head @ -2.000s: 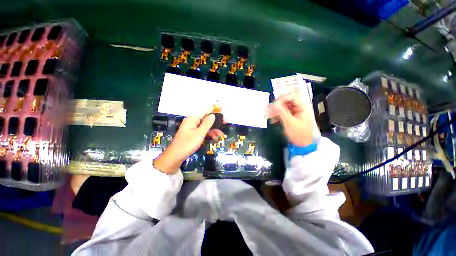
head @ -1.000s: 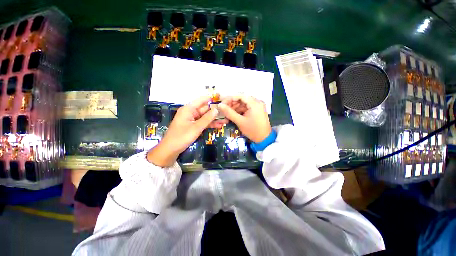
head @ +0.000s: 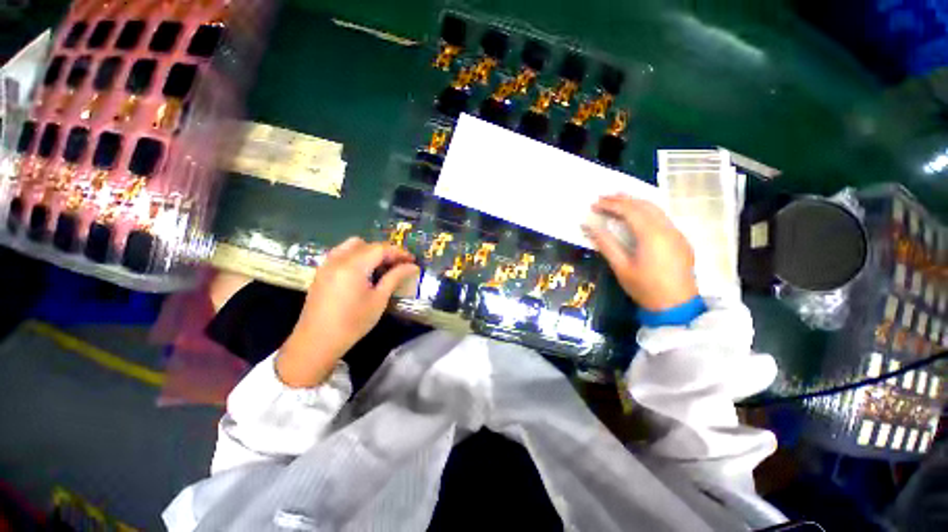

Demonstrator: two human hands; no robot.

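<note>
A clear tray (head: 642, 75) holds rows of black square modules (head: 494, 43) with orange flex tails. A blank white sheet (head: 525, 182) lies slanted across the middle of the tray. My left hand (head: 348, 296) is at the tray's front left corner, fingers curled with a dark gap between thumb and fingers; whether it holds anything is unclear. My right hand (head: 647, 249), with a blue wrist band (head: 672, 313), has its bent fingertips over the right end of the white sheet. Whether they pinch a small piece is too blurred to tell.
White sheets (head: 699, 213) lie right of the tray, partly under my right forearm. Beyond them are a round black mesh device (head: 819, 245) and stacked trays of white-covered modules (head: 902, 343). Stacked trays with pink layers (head: 116, 99) stand left. A beige strip (head: 286, 158) lies on the green bench.
My hands were together over the sheet with an orange-tailed module; now they are apart, left at the tray's front left, right at the sheet's right end. The whole view has tilted.
</note>
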